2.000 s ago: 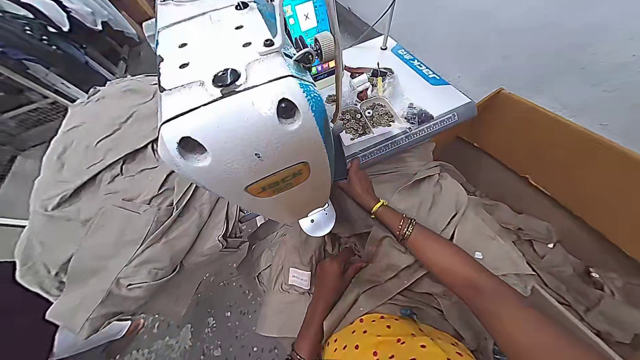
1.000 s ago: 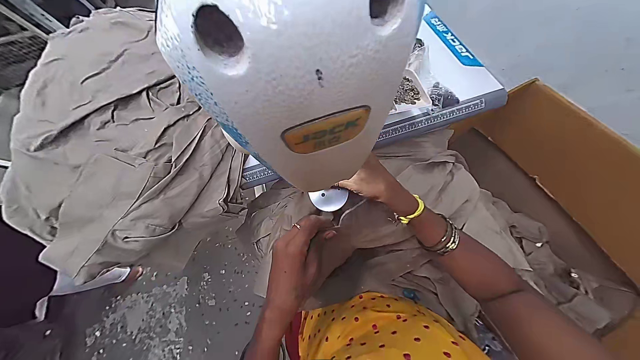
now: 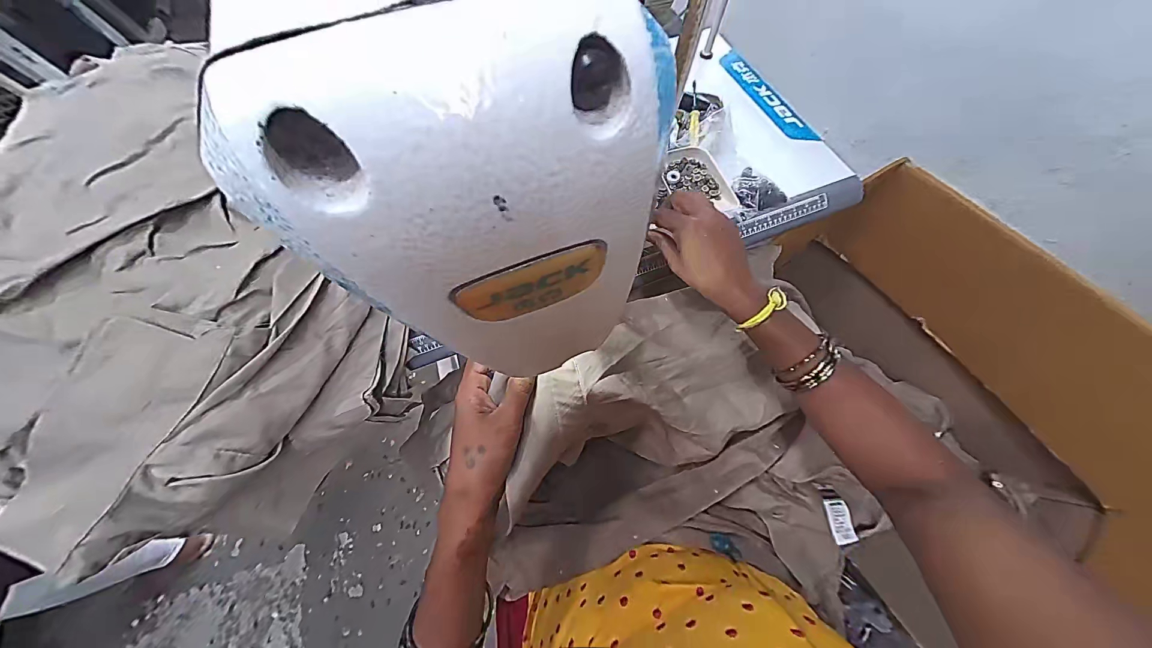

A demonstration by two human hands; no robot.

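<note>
The white head of a Jack sewing machine [image 3: 432, 180] fills the upper middle of the view. Below its lower end, my left hand [image 3: 486, 423] grips beige cloth [image 3: 558, 423] between thumb and fingers; its fingertips are partly hidden by the machine. My right hand [image 3: 706, 247] is raised at the front edge of the machine table [image 3: 810, 171], beside a tray of small metal buttons [image 3: 691, 175]. Its thumb and forefinger are close together near the machine head, and whether they pinch something small cannot be told. The beige garment hangs over my lap, below both hands.
A large heap of beige garments [image 3: 162, 360] lies on the left. An open cardboard box [image 3: 990, 297] holding more beige cloth stands on the right. A small bag of dark parts [image 3: 756, 191] lies on the machine table. A ruler strip [image 3: 783, 216] runs along the table edge.
My right hand has left the cloth under the machine head and moved up and right to the button tray. My left hand stays at the cloth near the head's lower end.
</note>
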